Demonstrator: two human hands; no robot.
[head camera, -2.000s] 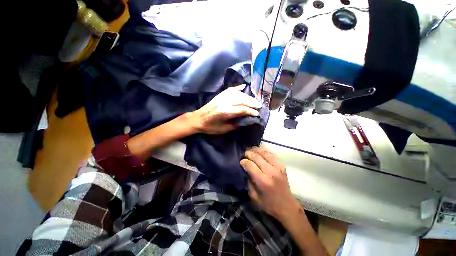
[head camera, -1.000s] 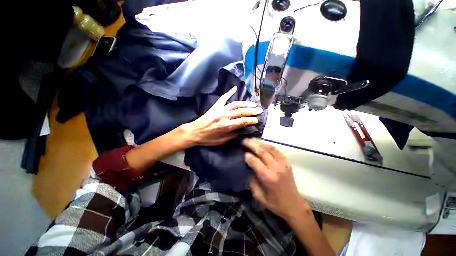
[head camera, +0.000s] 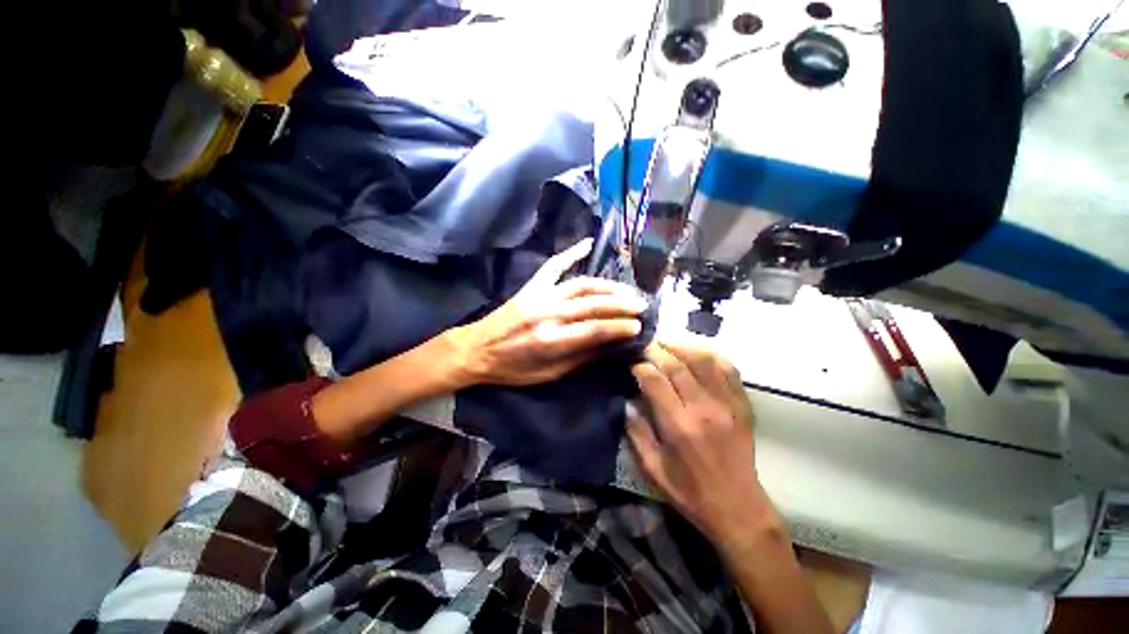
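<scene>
The navy garment (head camera: 396, 279) is heaped left of the needle area, paler under the lamp, and runs under both hands. My left hand (head camera: 557, 328) lies flat on the cloth, its fingertips just in front of the presser foot area. My right hand (head camera: 696, 434) is close below it, fingertips on the cloth edge near the left fingertips. The white sewing machine head (head camera: 792, 112) with a blue stripe stands above. The needle tip and foot are too small and blurred to tell apart.
Red and metal snips (head camera: 898, 359) lie on the machine bed at right. A black fabric band (head camera: 947, 136) wraps the machine head. A smartphone (head camera: 264, 125) is on the wooden table (head camera: 161, 409) at left. Plaid cloth (head camera: 409, 557) covers my lap.
My right hand has moved slightly up and right, its fingers now nearer the left fingertips. The left hand has shifted slightly down in the picture. The camera view has shifted a little.
</scene>
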